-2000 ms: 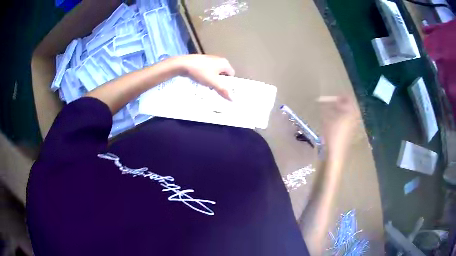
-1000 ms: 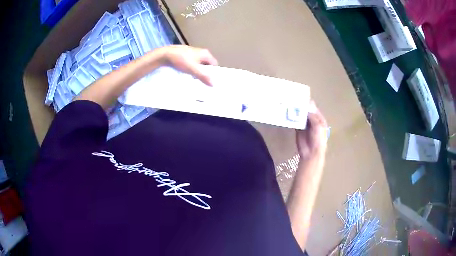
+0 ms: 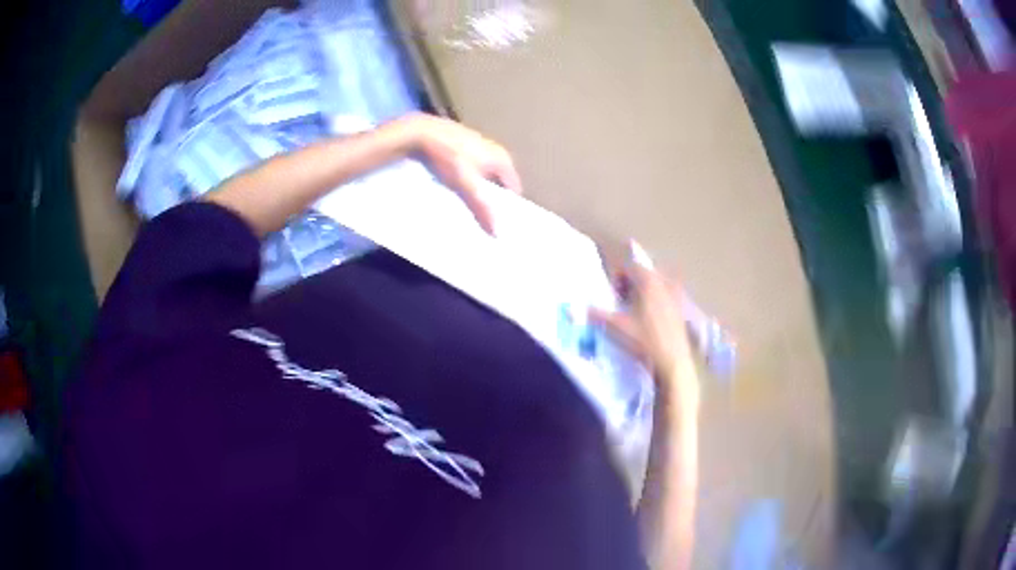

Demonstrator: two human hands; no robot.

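A long white retail box (image 3: 524, 262) lies slantwise across the front of my dark shirt, with a blurred blue patch near its lower right end. My left hand (image 3: 468, 167) grips its upper left part, fingers over the top. My right hand (image 3: 652, 317) is blurred at the right end of the box, fingers partly spread. A small white tip and a dark spot show by its fingers; whether it holds them is unclear. A shiny clear-wrapped piece (image 3: 713, 340) lies just right of that hand.
A brown carton (image 3: 100, 212) heaped with pale translucent trays (image 3: 251, 117) stands at left. Brown cardboard (image 3: 646, 123) covers the work surface. A blurred whitish pile lies at the top, bluish strands (image 3: 758, 534) at lower right. White boxes (image 3: 819, 89) lie on the green belt; pink-red clothing (image 3: 986, 134) shows beyond.
The box's right end has swung down towards my body. My right hand has moved slightly left and down from its grip at the box end. The view has shifted and blurred.
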